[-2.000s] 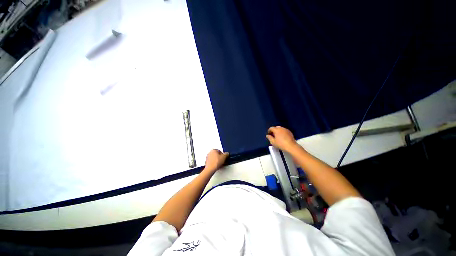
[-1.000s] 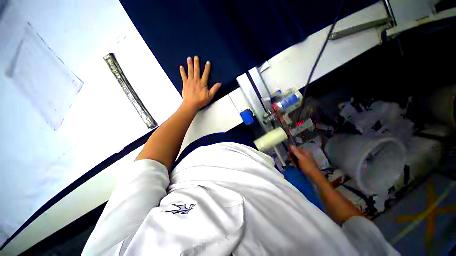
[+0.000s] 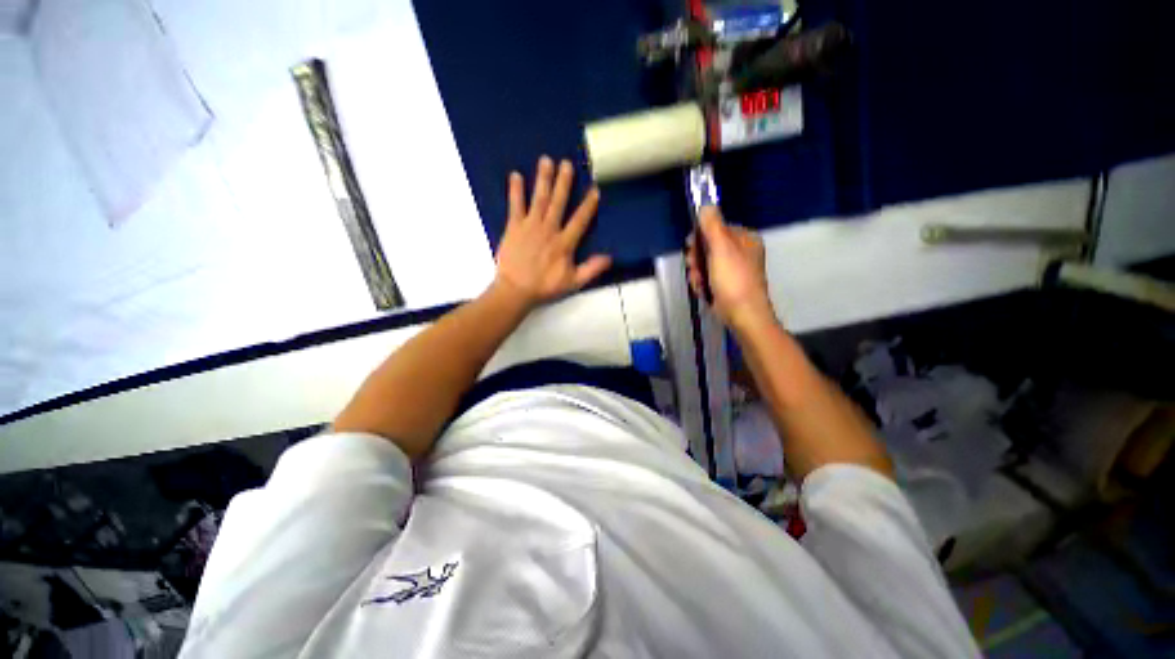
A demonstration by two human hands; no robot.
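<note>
The navy fabric (image 3: 503, 77) lies on the table to the right of the white paper. My left hand (image 3: 548, 245) is spread flat on the fabric near its front left corner, fingers apart, holding nothing. My right hand (image 3: 731, 268) grips a dark and silver bar-like handle at the near side of the end cutter (image 3: 760, 113). The cutter is over the fabric, with its cream cylinder (image 3: 644, 142) sticking out to the left, just beyond my left fingertips. The pale guide rail (image 3: 680, 348) runs under my right hand toward my body.
The mottled metal bar (image 3: 345, 187) lies on the white paper (image 3: 258, 258) at left. A blue block (image 3: 647, 357) sits beside the rail. A grey rod (image 3: 1012, 237) is at the right table edge. Scraps and a roll (image 3: 1140, 451) lie below the table.
The cutter has moved from the near rail end, off the table edge, forward over the fabric with my right hand behind it. My left hand stays flat on the fabric. The view has turned.
</note>
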